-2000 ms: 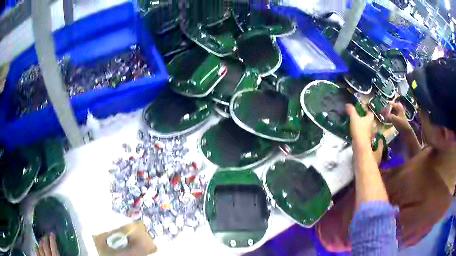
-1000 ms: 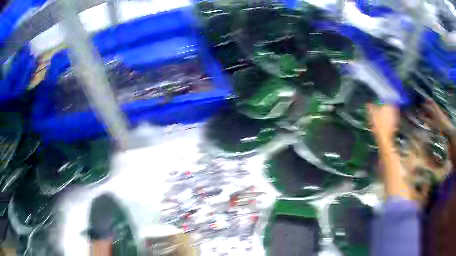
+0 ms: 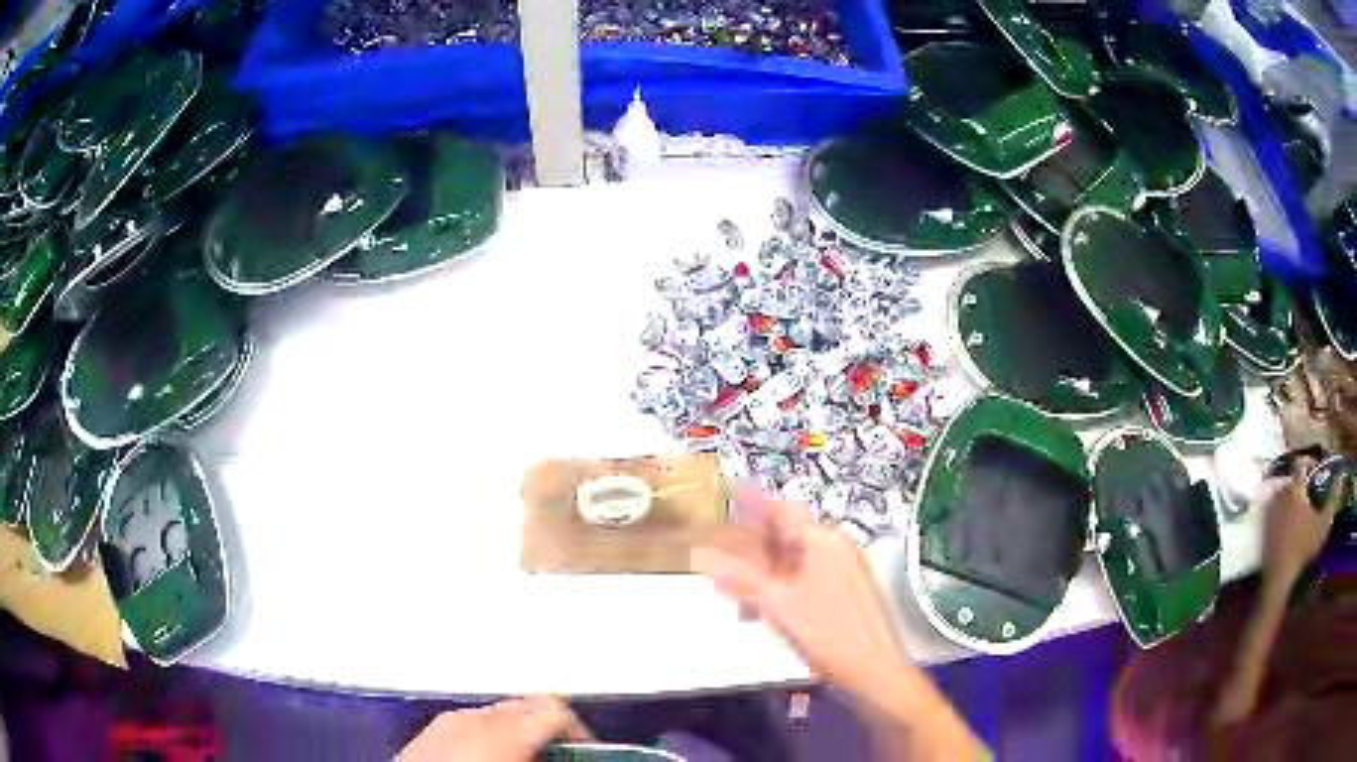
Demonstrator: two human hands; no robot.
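My left hand (image 3: 484,732) is at the bottom edge, cut off by the frame, with its thumb over a green housing (image 3: 613,753) of which only a strip of rim shows. My right hand (image 3: 781,573) is above the table, just right of the tan board (image 3: 558,548), near the heap of silvery inserts (image 3: 774,357). Its fingers are bent and blurred, and I cannot tell if they hold anything. A small white oval dish (image 3: 613,502) sits on the board. A thin pale stick (image 3: 677,488) lies from the dish towards the right.
Green housings (image 3: 305,216) are piled at left and more (image 3: 1049,335) at right. A blue bin (image 3: 714,93) of small parts stands at the back behind a grey upright (image 3: 551,97). A small white bottle (image 3: 637,137) stands near it. Another person's arm (image 3: 1272,596) is at far right.
The view has swung left. My right hand has come back from the right-hand pile to beside the board. My left hand has left the housing at left and is now at the bottom edge.
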